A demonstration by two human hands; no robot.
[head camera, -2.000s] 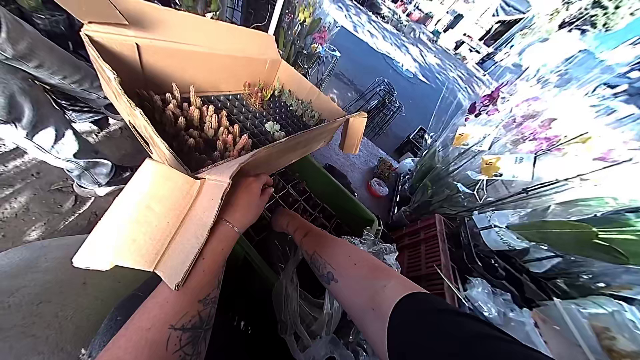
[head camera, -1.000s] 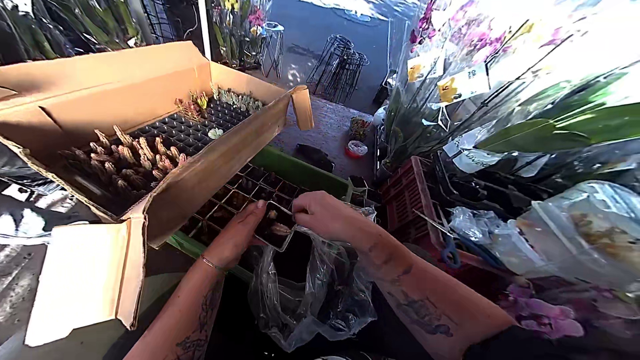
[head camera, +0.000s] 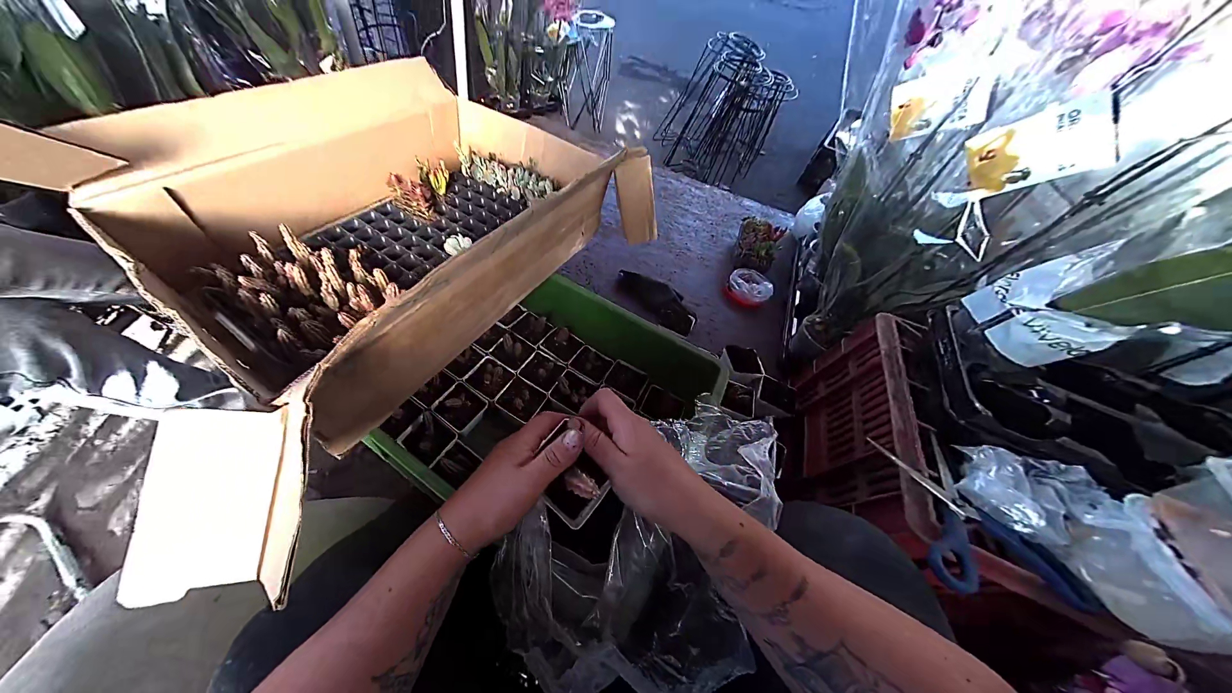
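Observation:
A small square plant pot [head camera: 577, 510] with soil and a small reddish succulent cutting [head camera: 581, 483] is held over a clear plastic bag [head camera: 635, 597] on my lap. My left hand [head camera: 525, 467] grips the pot's left side, its thumb at the top of the pot. At the pot's right edge is my right hand [head camera: 626, 448], its fingertips against my left thumb; whether it holds another cutting is hidden. Behind both hands a green crate [head camera: 635, 332] holds rows of square pots with small cuttings. A cardboard box [head camera: 462, 289] with a cell tray of cactus cuttings [head camera: 298, 289] rests over the crate's left part.
Blue-handled scissors [head camera: 953, 553] lie on a dark red plastic crate [head camera: 857, 414] at the right. Wrapped orchids stand beyond it. A small red tub [head camera: 749, 287] and a potted succulent [head camera: 758, 241] sit on the table behind. At the left edge are a person's legs [head camera: 77, 327].
Two seconds ago both hands were in the green crate; now they are nearer me with a pot between them. The view has turned and levelled.

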